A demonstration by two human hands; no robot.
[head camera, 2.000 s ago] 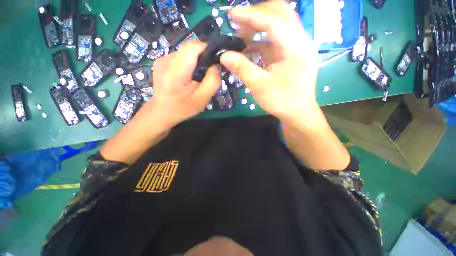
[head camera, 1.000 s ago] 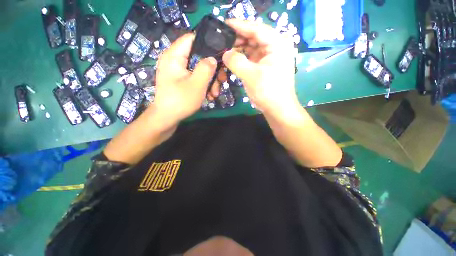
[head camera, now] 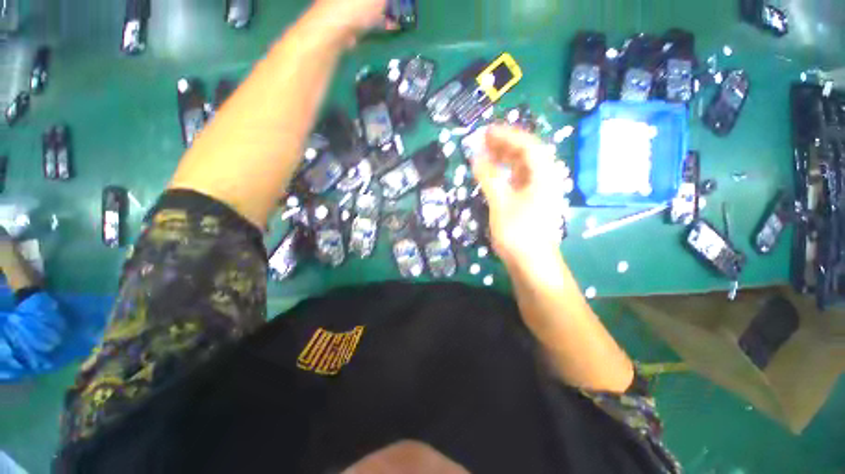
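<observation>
My left hand (head camera: 357, 11) reaches far forward to the top edge, which cuts it off. A dark phone housing (head camera: 400, 13) shows at its fingertips, and the fingers appear closed on it. My right hand (head camera: 521, 190) is over the right part of the phone pile, overexposed and blurred, its fingers bent. Whether it holds anything cannot be told. Half-assembled phones (head camera: 377, 123) with silvery boards lie between and below the hands, with small white discs (head camera: 475, 269) among them.
A blue tray (head camera: 586, 176) with white parts stands right of my right hand. A yellow-framed front (head camera: 506, 77) lies behind it. A pale thin stick (head camera: 625, 222) lies below the tray. Black stacked pieces (head camera: 815, 194) and a cardboard box (head camera: 713, 356) are at right. A person's blue sleeve (head camera: 32, 333) is at left.
My hands have separated. My left hand has moved far forward with the housing, and my right hand remains over the pile. The view has shifted, showing more bench ahead and the yellow-framed front.
</observation>
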